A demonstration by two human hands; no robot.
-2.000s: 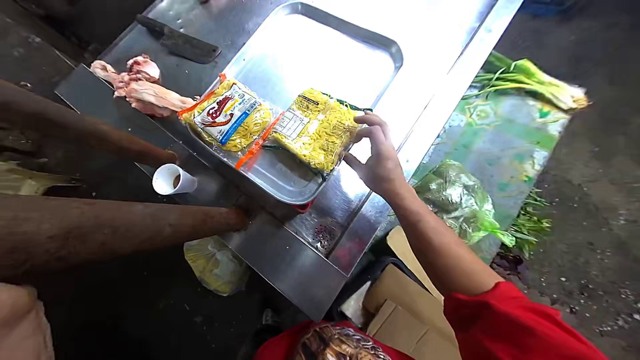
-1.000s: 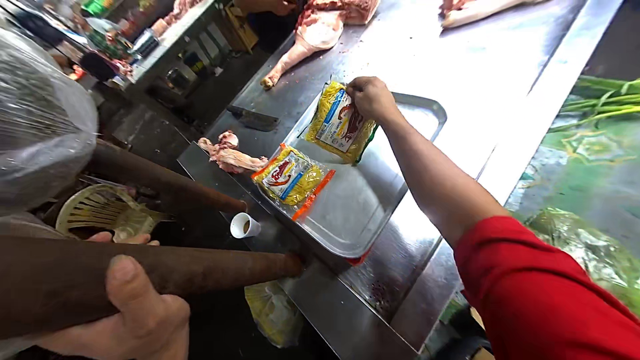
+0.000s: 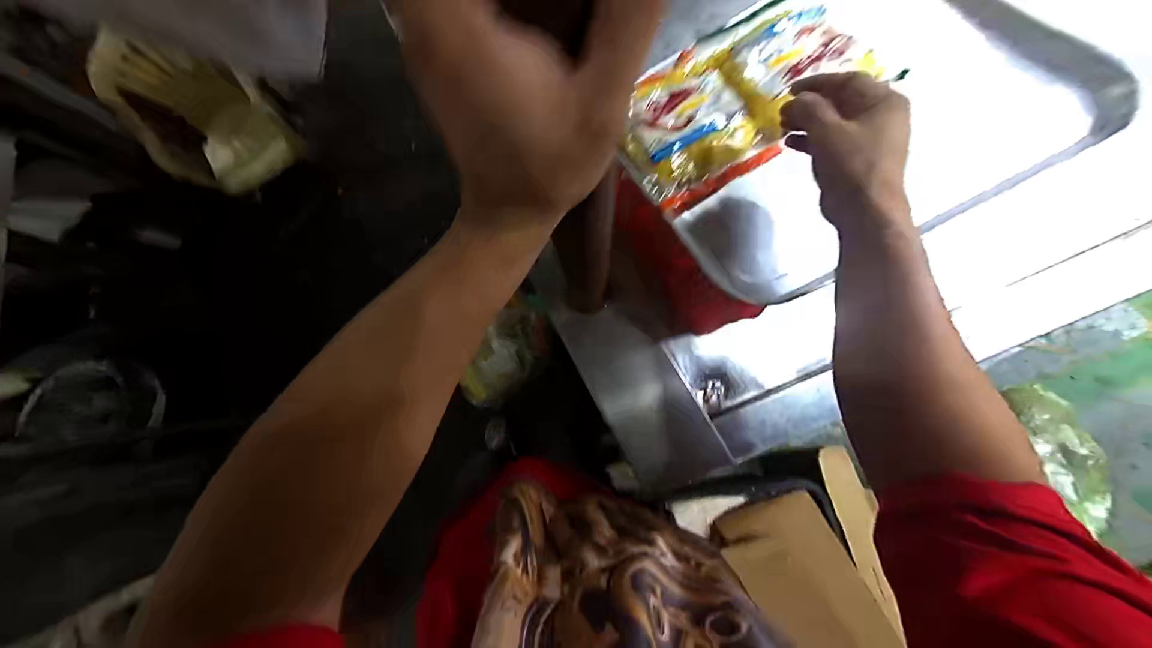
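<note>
My right hand (image 3: 855, 126) is at the right edge of a plastic packet with yellow contents (image 3: 801, 54), its thumb and fingertips closed on that edge. This packet lies against a second printed packet (image 3: 693, 126) on a shiny metal tray (image 3: 999, 171); the second one has an orange-red edge strip. My left hand (image 3: 531, 126) is raised at the top centre, blurred, with thumb and fingers apart around a dark part of a brown pole (image 3: 589, 252). Its fingertips are cut off by the frame, so its grip is unclear.
Under the tray is something red (image 3: 693, 279), on a metal table (image 3: 630, 405). Cardboard (image 3: 801, 576) lies near my body. A plastic bag with green contents (image 3: 1062, 450) is at the right. A pale plastic basket or chair part (image 3: 180, 117) shows at the upper left.
My right hand has moved the farther packet from the tray's far part to beside the other packet. My left hand has risen from the lower left along the pole. The view has tilted down.
</note>
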